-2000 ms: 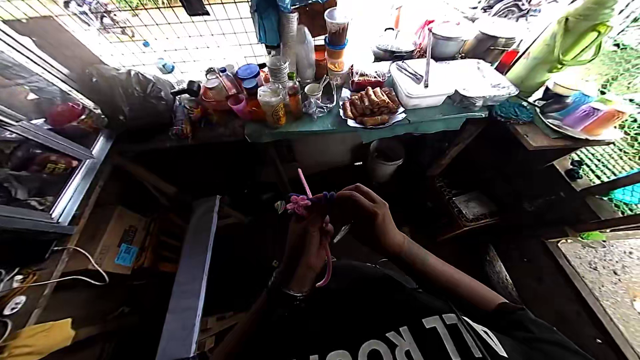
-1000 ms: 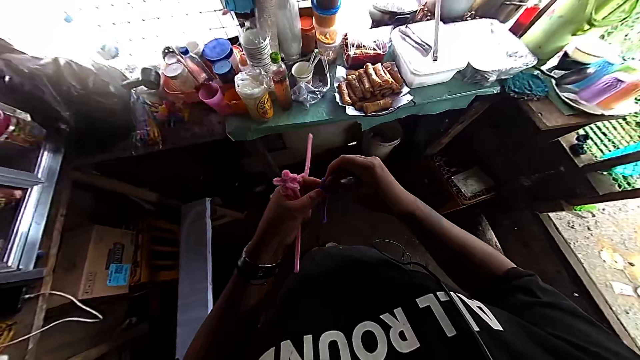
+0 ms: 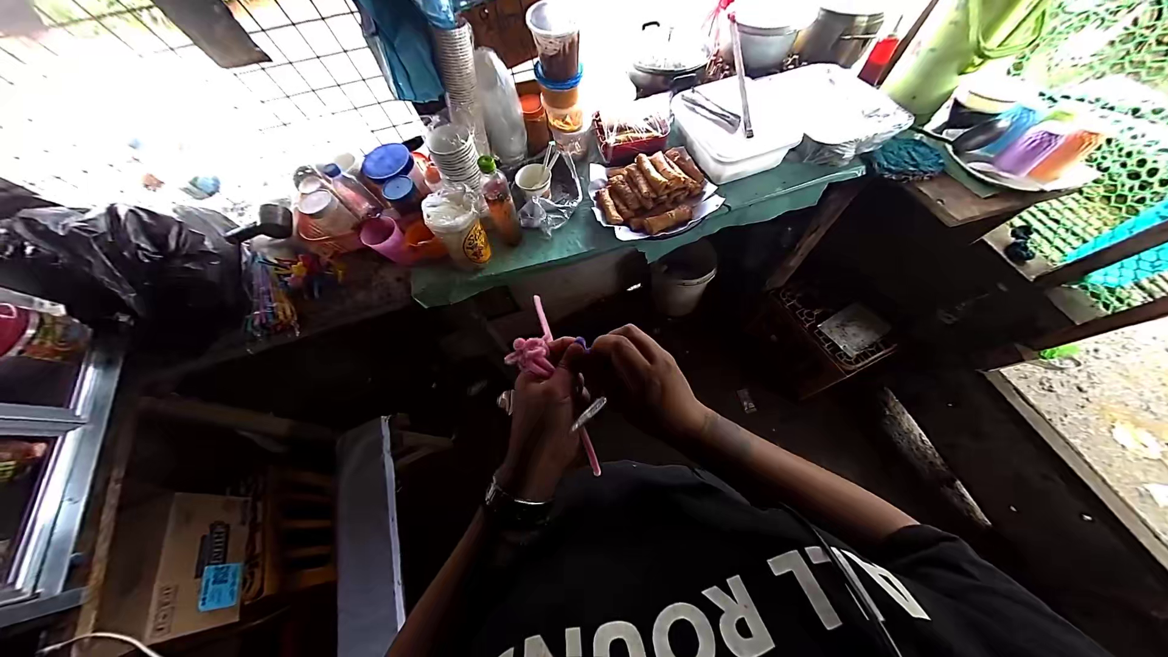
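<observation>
Pink fuzzy pipe cleaners, twisted into a flower shape (image 3: 531, 356), are held in my left hand (image 3: 540, 411), with one straight pink end rising above and another hanging below the fist. My right hand (image 3: 643, 376) meets the left fingertips, its fingers closed on a small dark blue piece (image 3: 581, 343), probably pipe cleaner too. The fingers hide most of that piece. A thin silvery strip (image 3: 589, 414) shows beside my left hand; what it is I cannot tell. Both hands are in front of my black shirt, below the table edge.
A green-covered table (image 3: 766, 187) bears a plate of fried rolls (image 3: 650, 190), a white lidded container (image 3: 730, 137), cups and bottles. Beneath stands a white bucket (image 3: 683, 278). Colourful thin sticks or stems (image 3: 272, 306) lie at left near a black plastic bag (image 3: 137, 265). A cardboard box (image 3: 196, 557) is lower left.
The hands stay close together around the pink flower. The straight pink stem leans differently than one second ago, its top now tilted left.
</observation>
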